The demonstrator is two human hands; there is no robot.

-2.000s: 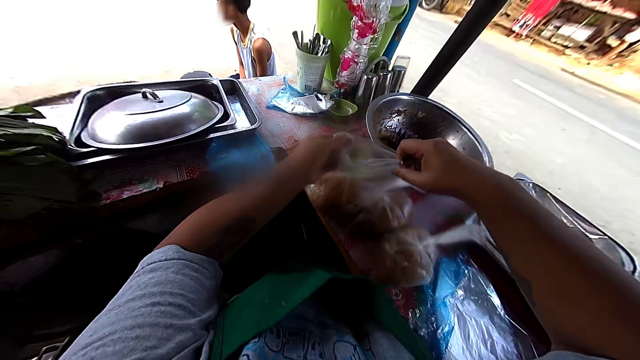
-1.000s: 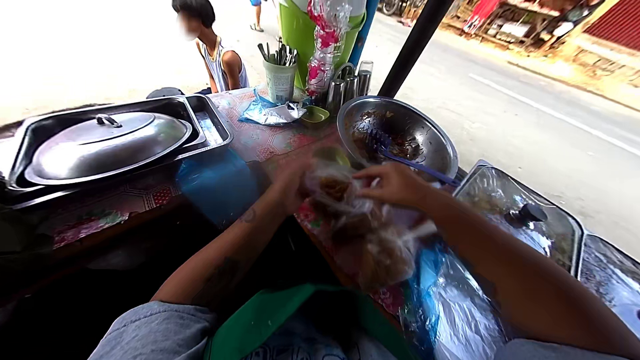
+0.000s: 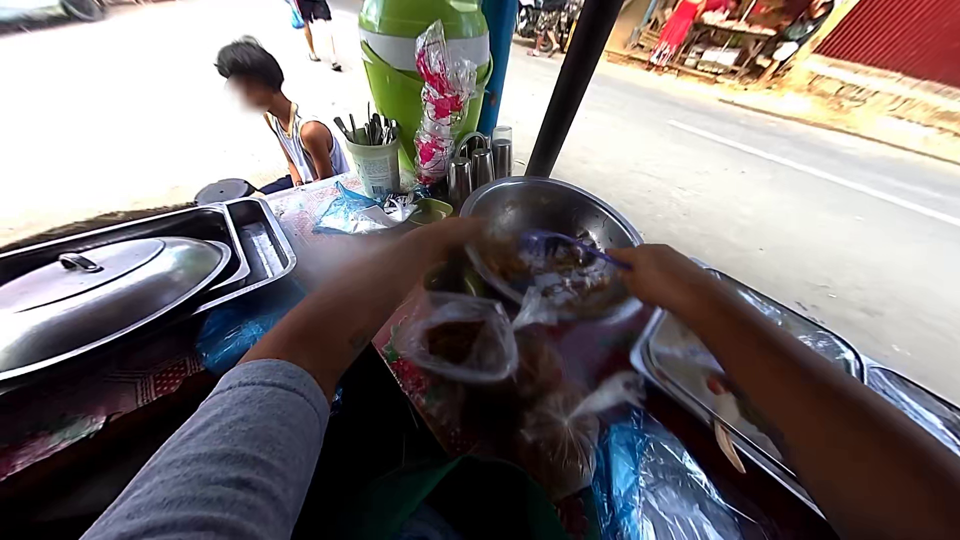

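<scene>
My right hand point(image 3: 654, 274) is closed on the handle of a blue plastic spoon or ladle point(image 3: 577, 244), whose head is down in a large steel bowl point(image 3: 480, 202) of dark food. My left hand point(image 3: 459, 232) is blurred at the bowl's left rim; its fingers and whatever they may hold cannot be made out. Just below the bowl an open clear plastic bag point(image 3: 491, 352) with brown food in it stands on the patterned tablecloth point(image 3: 409, 375). Beside it, nearer to me, lies a tied clear bag point(image 3: 559, 442) with its contents blurred.
At left is a steel tray point(image 3: 281, 255) with a domed lid point(image 3: 150, 277). Behind stand a utensil cup point(image 3: 376, 166), steel shakers point(image 3: 482, 163) and a green drink cooler point(image 3: 390, 82). Covered trays point(image 3: 817, 341) are at right, blue plastic packaging point(image 3: 652, 480) in front. A person point(image 3: 315, 142) sits beyond the table.
Both hands were together at the clear bag; now they are apart at the bowl. My right hand has taken hold of the blue utensil, and the open bag stands on the table. The view has shifted.
</scene>
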